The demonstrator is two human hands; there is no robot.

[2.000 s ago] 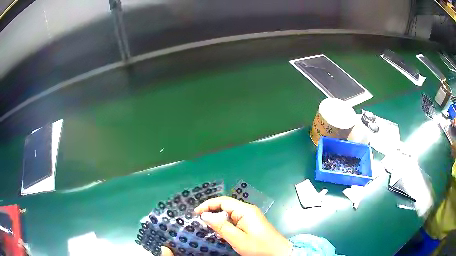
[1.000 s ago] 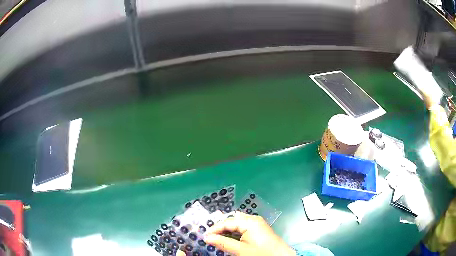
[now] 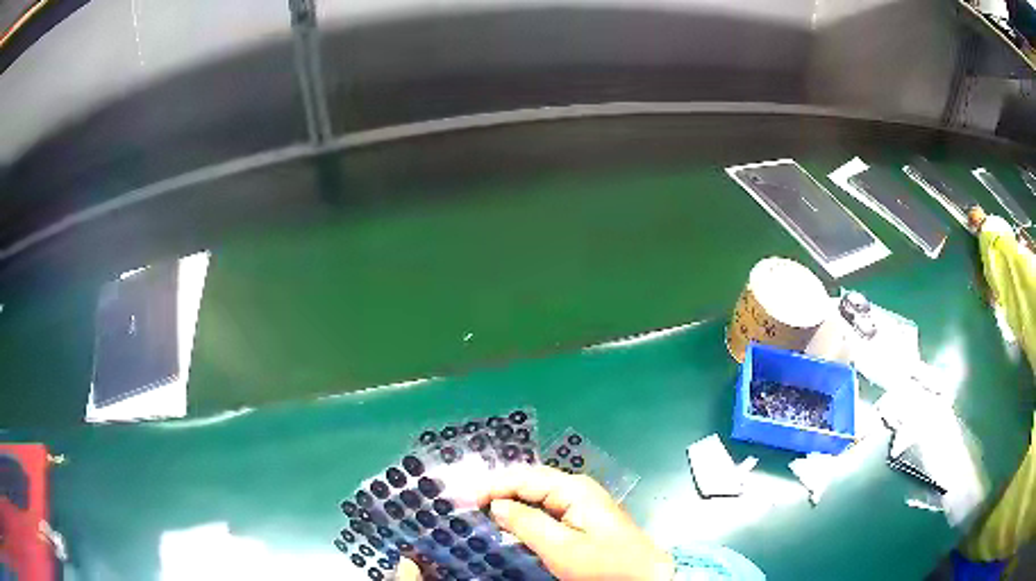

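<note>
A clear sheet with dense rows of black rings lies at the bottom centre, its near part raised and catching light. My right hand comes in from the lower right, bare with a light blue cuff, thumb and forefinger closed together at the sheet's upper right part. Only a fingertip of my left hand shows at the bottom edge, over the sheet's near part; the rest is cut off. A second clear film with few rings lies just behind my right hand.
A blue bin of small dark parts, a tan tub and white papers lie at right. Tablet covers on white sheets lie far left and far right. A red tray is at left; a neighbour's yellow sleeve at right.
The ring sheet's front part has tilted under my hands. The tablets on the belt have shifted right. The neighbour's arm, raised over the belt with something white one second ago, has lowered and drawn right.
</note>
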